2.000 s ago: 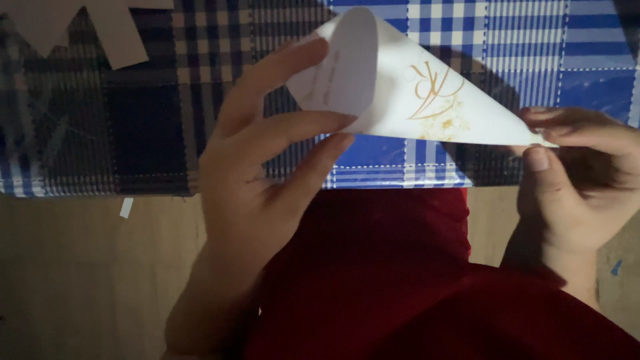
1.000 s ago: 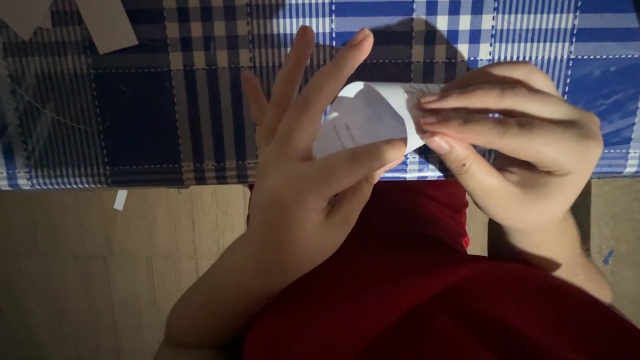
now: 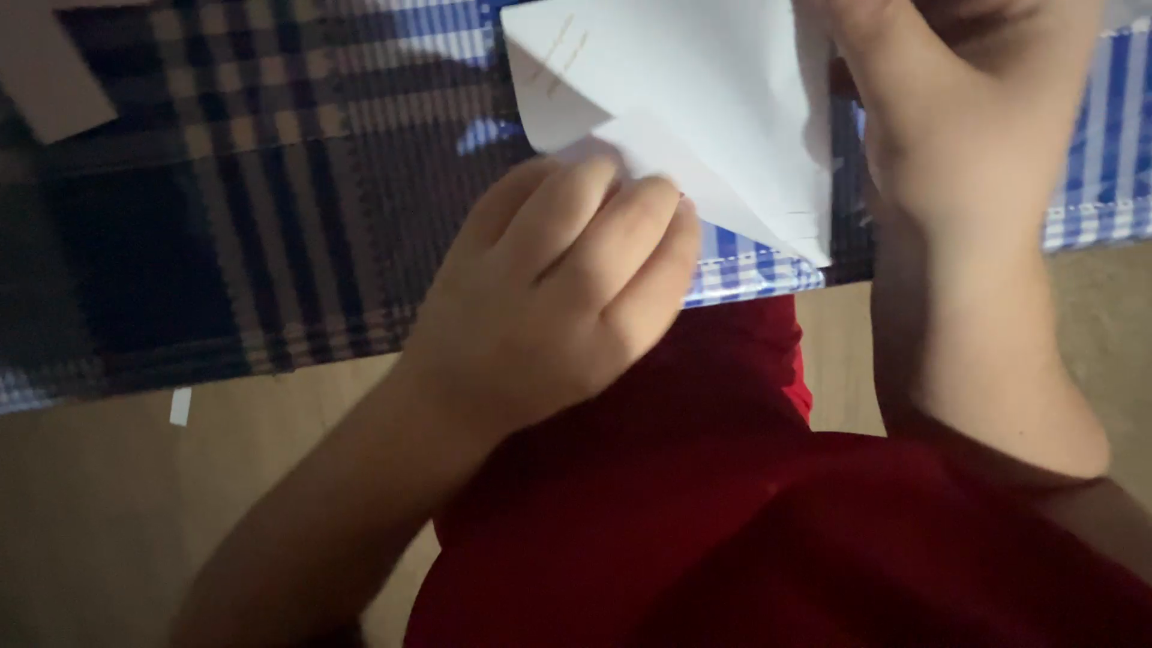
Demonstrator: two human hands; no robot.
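White paper (image 3: 720,81), partly unrolled from a cone and showing folds, lies over the near edge of the table. Faint gold writing marks its upper left corner. My left hand (image 3: 576,261) pinches the paper's lower left edge, its fingers curled and the fingertips partly hidden. My right hand (image 3: 963,99) is at the paper's right edge, cut off by the top of the view; its fingertips are out of sight, so its hold on the paper cannot be made out.
A blue and white checked tablecloth (image 3: 360,207) covers the table. Pieces of pale paper (image 3: 54,81) lie at the upper left. On the floor below the table edge is a small white scrap (image 3: 181,406). A red garment (image 3: 720,504) fills the lower middle.
Two seconds ago both hands held the paper as a rolled cone with its tip at the right; now it is opened out with folds. My left hand's spread fingers have curled onto its edge.
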